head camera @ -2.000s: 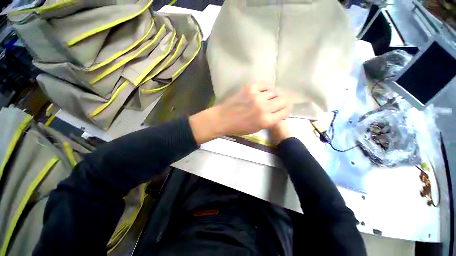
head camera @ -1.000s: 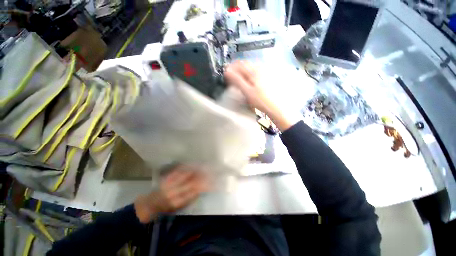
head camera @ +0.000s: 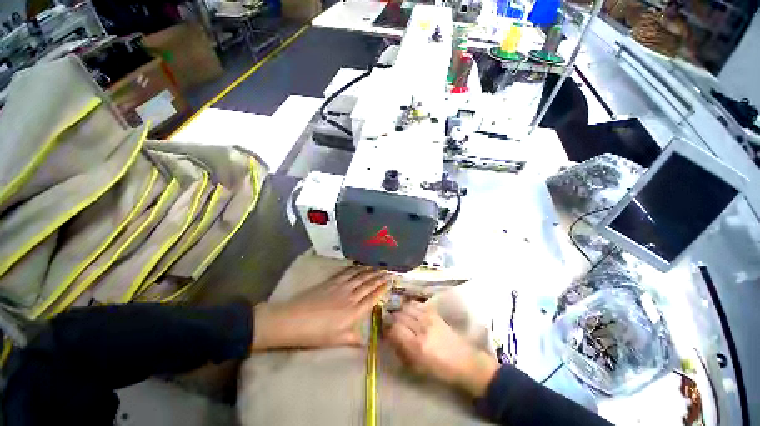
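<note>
A beige bag panel [head camera: 308, 387] lies on the machine bed under the sewing head, with a yellow binding strip [head camera: 372, 374] running down its middle towards me. The white sewing machine's dark grey head cover [head camera: 387, 229] is right above the cloth's far part. My left hand [head camera: 321, 312] lies flat on the cloth left of the strip, fingertips near the presser area. My right hand [head camera: 433, 341] is right of the strip, fingers bent close to the presser area. Whether the right fingertips pinch a small piece cannot be told.
A stack of beige bags with yellow edges [head camera: 125, 225] is at left. At right are an open clear bag of small brown pieces [head camera: 608, 333], a framed screen [head camera: 673, 204], a dark cord and snips-like tool [head camera: 510, 329], and coppery bits [head camera: 690, 399]. Thread cones [head camera: 510, 42] stand behind.
The cloth, held up and moving before, now lies flat under the machine head with its yellow strip showing. Both hands have come together near the presser area. The view has shifted, showing more of the machine.
</note>
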